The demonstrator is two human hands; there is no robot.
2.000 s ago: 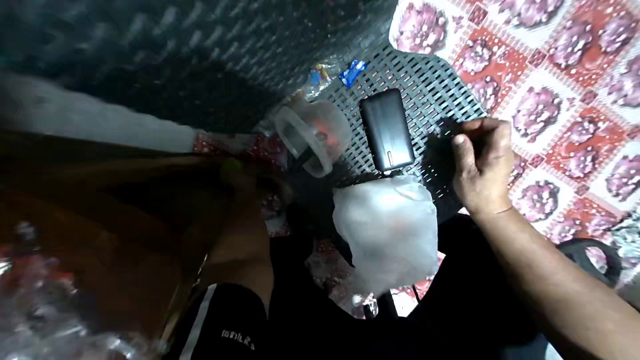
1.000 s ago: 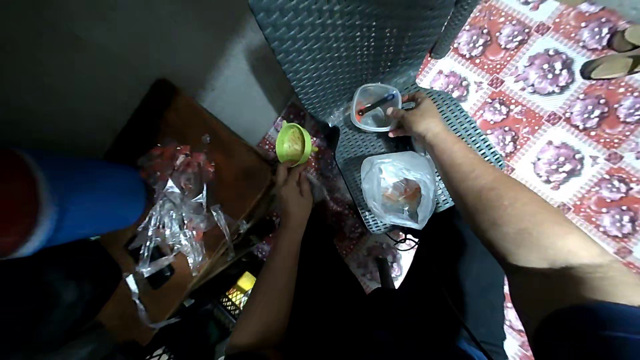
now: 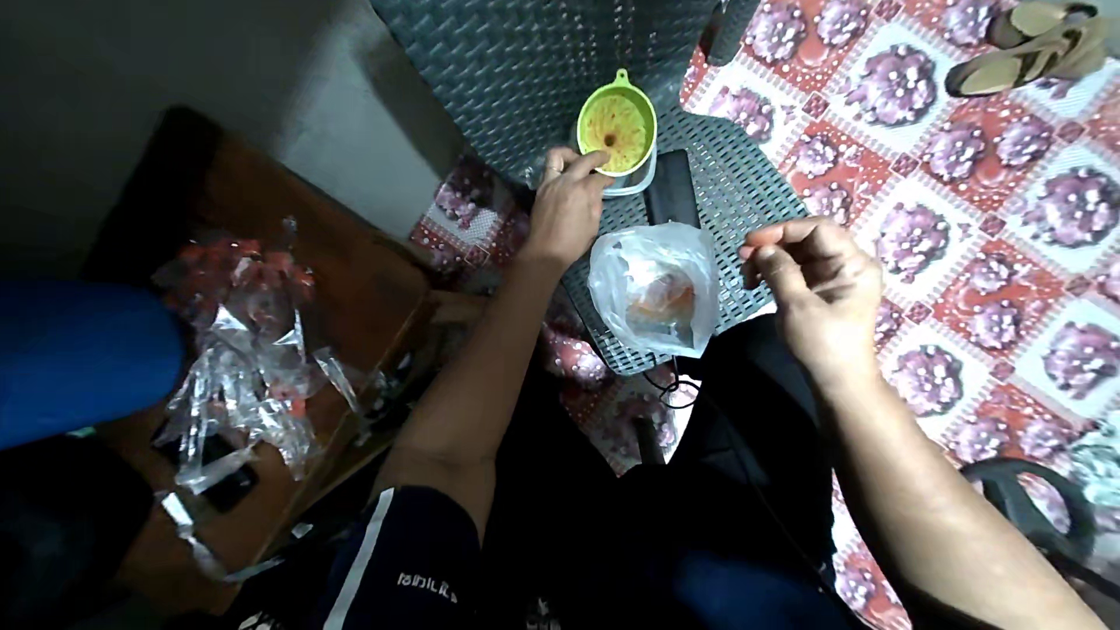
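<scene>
My left hand (image 3: pixel 569 201) holds the rim of a yellow-green plastic funnel (image 3: pixel 626 122), its wide mouth smeared with orange residue. Under the funnel a clear plastic container (image 3: pixel 643 181) partly shows on the woven plastic chair seat (image 3: pixel 744 179). Beside it lies a black rectangular object (image 3: pixel 672 188), partly covered. Nearer to me on the seat stands an open translucent plastic bag (image 3: pixel 612 302) with something reddish-brown inside. My right hand (image 3: pixel 818 280) is raised to the right of the bag, fingers curled and thumb near the forefinger; whether it holds anything small cannot be told.
At left, red and clear plastic packets (image 3: pixel 254 350) lie on a brown wooden table (image 3: pixel 350 271) beside a blue cylindrical object (image 3: pixel 83 359). The chair's backrest (image 3: pixel 516 70) rises ahead. Sandals (image 3: pixel 1024 57) rest on the flower-patterned floor covering (image 3: pixel 919 210) at upper right. A black cable (image 3: pixel 674 385) hangs below the seat.
My left hand has brought the funnel from left of the chair to above the clear container. My right hand has let go of the container and moved right, towards me.
</scene>
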